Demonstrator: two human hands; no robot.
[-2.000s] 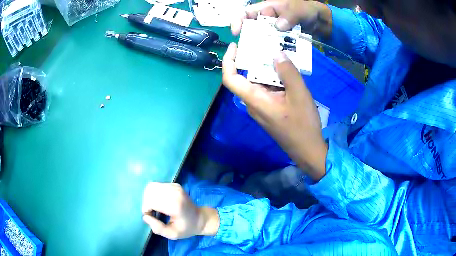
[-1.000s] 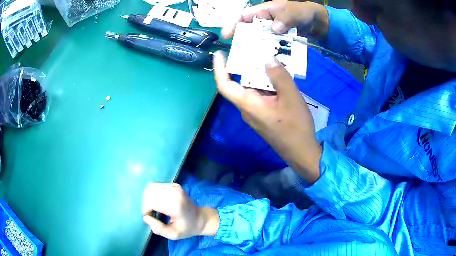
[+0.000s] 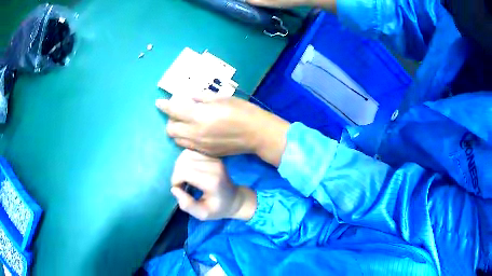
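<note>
My right hand [image 3: 202,186] is curled into a loose fist at the bench edge. A dark gap shows between its fingers, and I see no object in it. My left hand is not in view. A white plastic housing [image 3: 186,73] with small dark parts lies on the green mat [image 3: 108,140], above my fist in the picture. A neighbouring worker's hand [image 3: 221,126] is at its lower edge, just above my fist. A thin cable trails from the housing to the right, over the bench edge.
Two small screws [image 3: 145,51] lie on the mat. A bag of black parts [image 3: 56,40] is at upper left, blue trays of silvery bits [image 3: 16,202] at lower left. A power driver [image 3: 237,9] and the neighbour's other hand are cut off at the top. A blue crate [image 3: 377,59] stands beside the bench.
The view has shifted. The neighbour's hands have brought the housing from over the bench edge down to the mat, and one of them has left it. My fist keeps its shape.
</note>
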